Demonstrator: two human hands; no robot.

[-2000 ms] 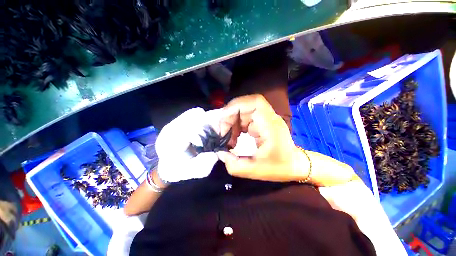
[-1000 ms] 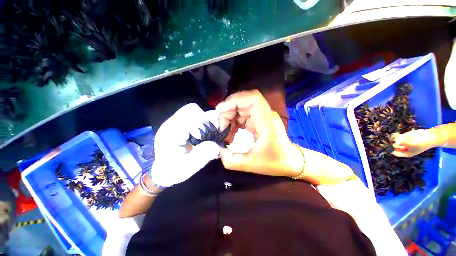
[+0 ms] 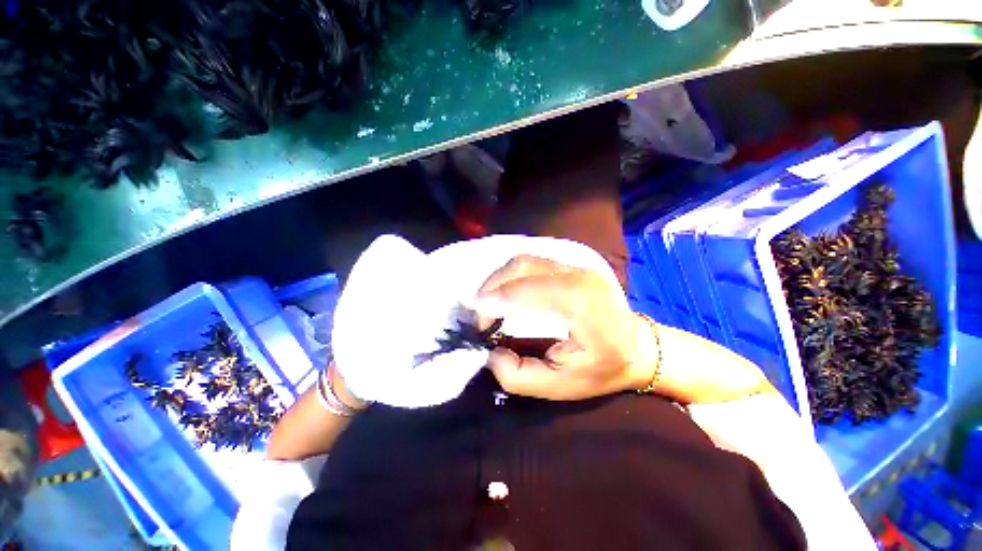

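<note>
A black spiky artificial flower head (image 3: 463, 331) is held above the lap. My left hand (image 3: 390, 328), in a white glove, grips it from the left. My bare right hand (image 3: 587, 334) has its thumb and index fingertips at the piece's right side. A white shape (image 3: 544, 252) shows behind and above my right hand; I cannot tell whether it is glove or something held. The fingers partly hide the piece.
Black pieces (image 3: 258, 70) are heaped on the green bench (image 3: 431, 102) ahead. A blue crate (image 3: 140, 431) at left holds sparse pieces; another blue crate (image 3: 878, 443) at right is fuller. Stacked crates stand beside it. A whitish bag (image 3: 673, 118) hangs below the bench edge.
My right fingers have moved lower and closed more around the piece. The white shape now shows above my right hand. Another person's hand has left the right crate since one second ago.
</note>
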